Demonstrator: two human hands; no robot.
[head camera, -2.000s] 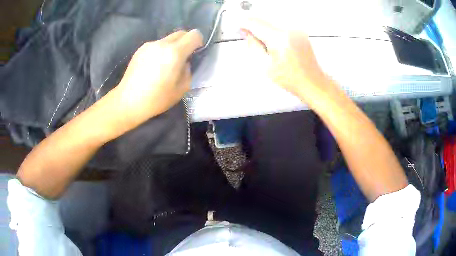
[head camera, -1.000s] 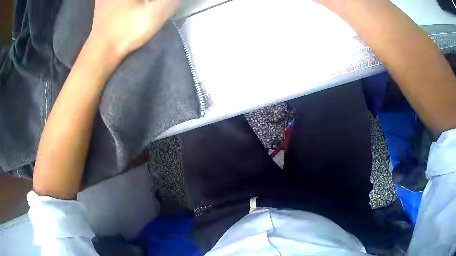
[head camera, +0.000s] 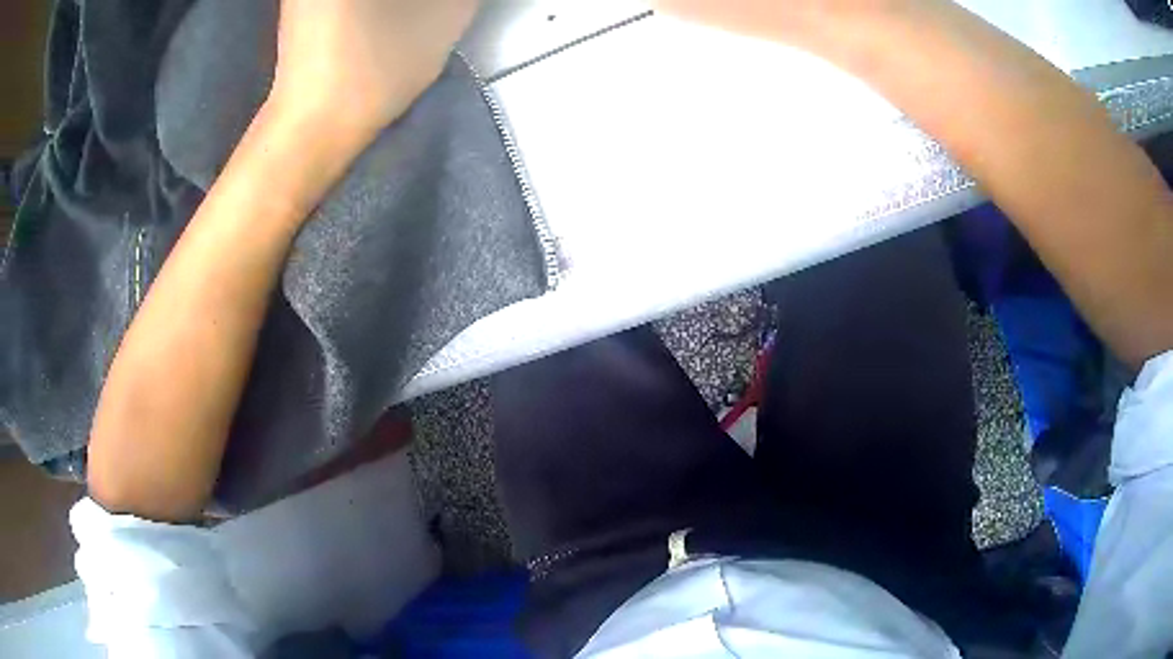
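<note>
A dark grey garment (head camera: 412, 219) lies over the left part of the white machine table and hangs over its front edge. A metal zip (head camera: 517, 161) runs down the garment's right edge. My left hand (head camera: 373, 45) lies on the garment at the top of the picture, its fingers cut off by the upper edge. My right hand (head camera: 759, 10) is at the top edge too, mostly out of the picture; only the wrist part and forearm show clearly. The needle area is not in view.
The white machine table (head camera: 720, 167) has a printed ruler tape (head camera: 913, 187) along its front edge. Speckled floor (head camera: 450, 451) shows beside my legs. Blue plastic (head camera: 450, 618) is at the lower left, and more blue material (head camera: 1048, 354) is at the right.
The view has shifted up-close and down since two seconds ago, so both hands now reach the top edge. The garment's zip edge now lies on the table instead of hanging over the front.
</note>
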